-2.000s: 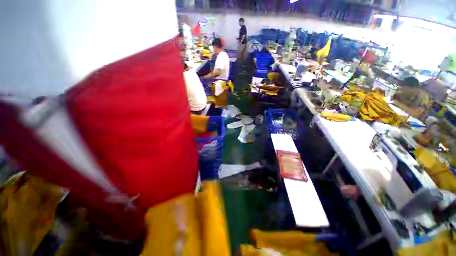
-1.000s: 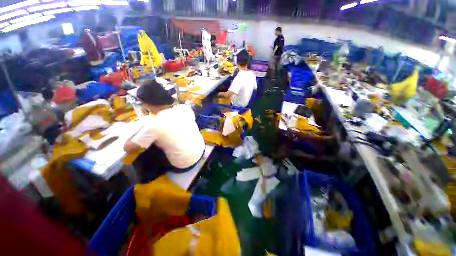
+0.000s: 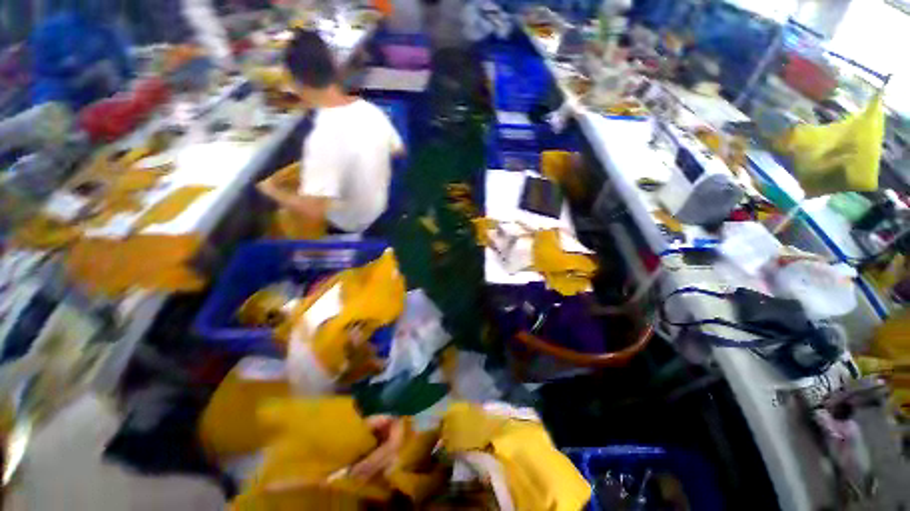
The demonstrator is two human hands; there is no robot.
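A crumpled bundle of mustard cloth pieces (image 3: 299, 439) with white patches lies across the bottom of the head view, close in front of me. Another part of it (image 3: 529, 459), with a white edge, spreads to the right. A blurred bare hand (image 3: 377, 454) shows among the folds, against the cloth. I cannot tell whether it is my left or my right hand, and much of it is hidden by the cloth. The other hand cannot be made out.
A dark green aisle (image 3: 439, 190) runs ahead. At left, a seated person in white (image 3: 344, 165) works behind a blue crate (image 3: 225, 309) with mustard and white cloth hanging over it. Sewing tables (image 3: 733, 349) line the right. Another blue crate (image 3: 639, 457) stands low right.
The view has moved forward along the aisle and tilts further down. The red cloth and the nearer seated worker have left the picture. The mustard bundle fills more of the bottom, and a hand shows.
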